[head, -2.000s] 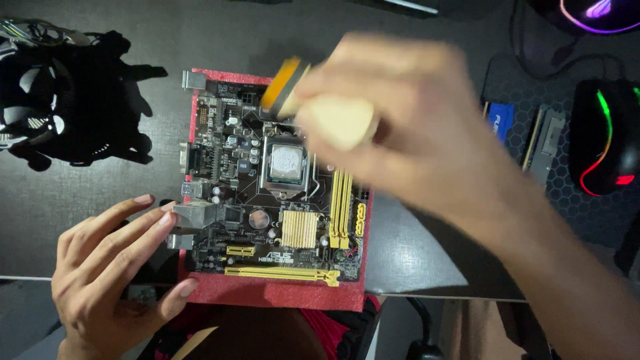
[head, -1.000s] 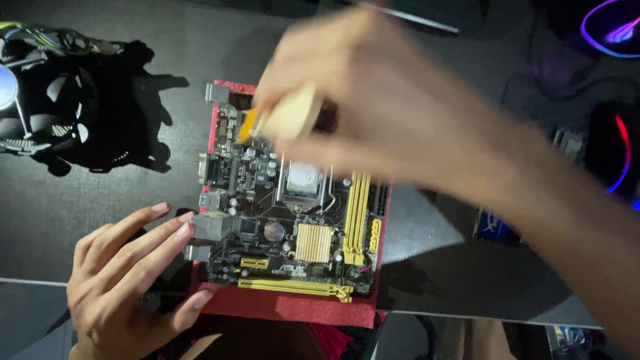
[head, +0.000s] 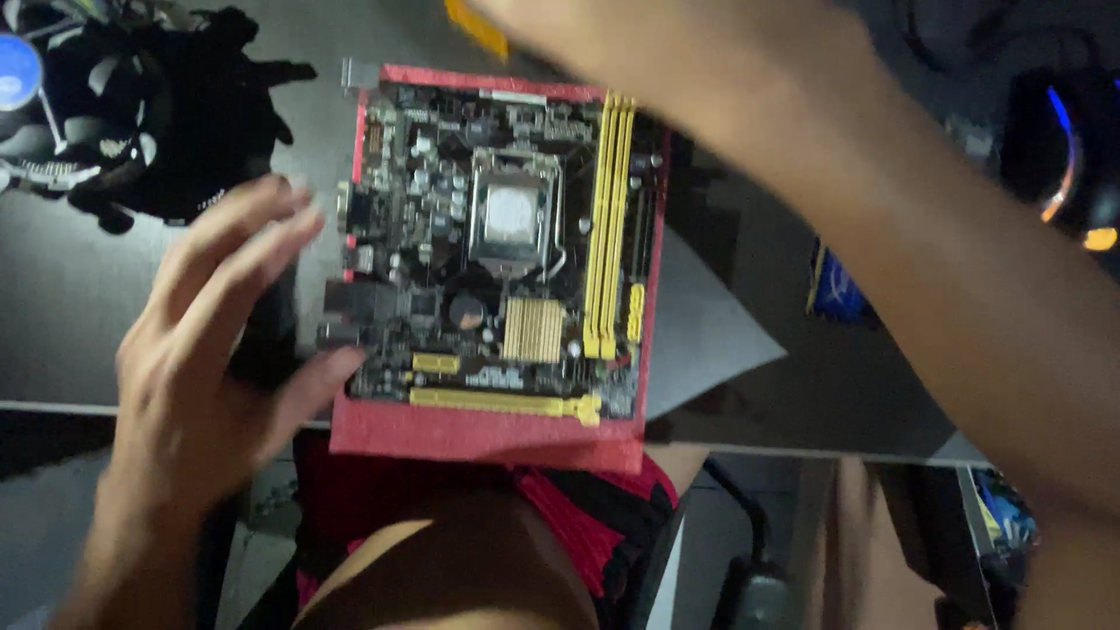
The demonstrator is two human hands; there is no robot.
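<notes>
A motherboard [head: 442, 289] with yellow memory slots [head: 610, 219] lies on a red pad [head: 490, 433]. At its centre, a processor [head: 512, 214] sits in the metal socket frame, with a whitish patch on top. My left hand [head: 206, 324] is beside the board's left edge, fingers spread and holding nothing, the thumb close to the rear ports. My right hand [head: 630, 44], blurred and cut off by the top edge, is above the board's upper right. It is closed on a brush-like tool whose yellow-orange end [head: 477, 26] shows; the rest is hidden or out of view.
A black cooling fan assembly [head: 114, 114] lies at the upper left. At the right are a lit computer mouse [head: 1063, 157] and a blue memory module [head: 837, 284], partly behind my right forearm. The table's front edge [head: 761, 452] runs below the board.
My right hand has moved with the tool from over the board's upper part to beyond its top edge. My left hand's fingers have come off the rear ports. The view has shifted.
</notes>
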